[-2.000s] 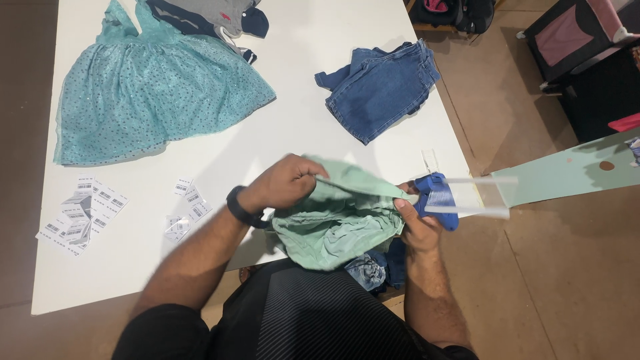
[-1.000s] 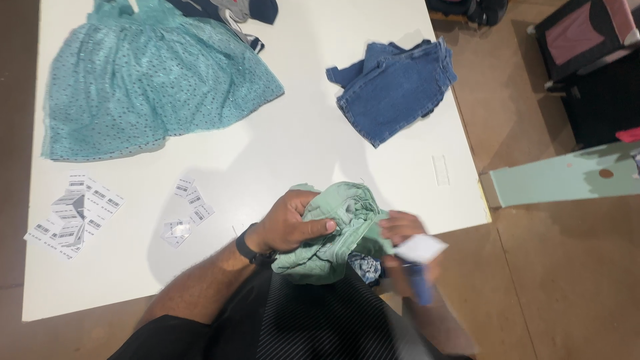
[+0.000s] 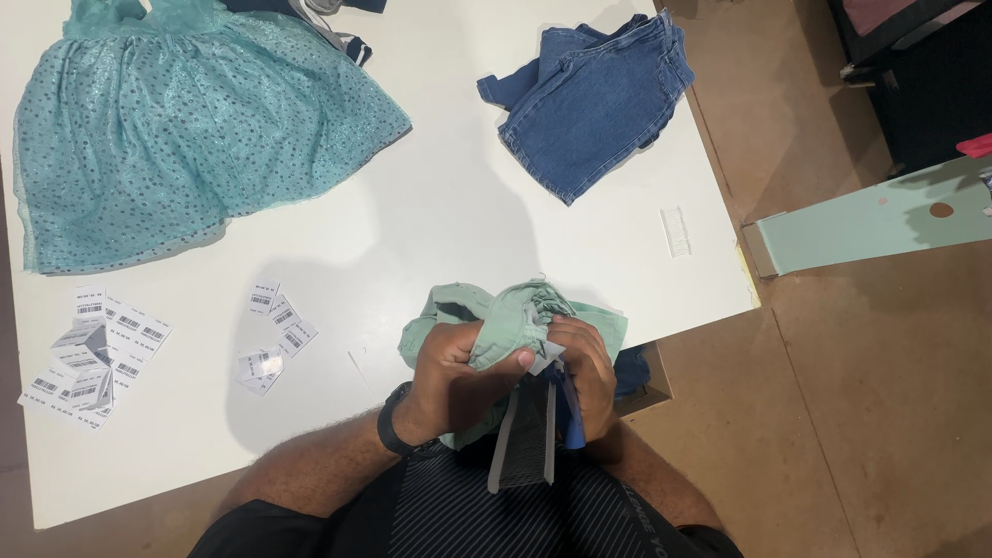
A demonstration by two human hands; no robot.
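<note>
My left hand (image 3: 457, 380), with a dark band at the wrist, grips a bunched mint green garment (image 3: 496, 329) near the table's front edge. In my right hand (image 3: 585, 372) is a blue tagging gun (image 3: 572, 411), its tip against the garment's gathered edge. A comb-like strip of plastic tag fasteners (image 3: 527, 442) hangs from the gun. Between the hands, a small white tag (image 3: 545, 358) lies against the green cloth. Part of the gun is hidden behind my right fingers.
On the white table (image 3: 434, 194) lie a turquoise dotted dress (image 3: 186, 139), folded blue jeans (image 3: 593, 101), several printed paper tags (image 3: 97, 356), a smaller tag group (image 3: 275, 333) and a fastener strip (image 3: 676, 232). A box with denim (image 3: 632, 376) stands below the front edge.
My right hand, which was lower and away from the cloth a second ago, has moved up to the garment with the blue tagging gun and white tag. My left hand still holds the garment.
</note>
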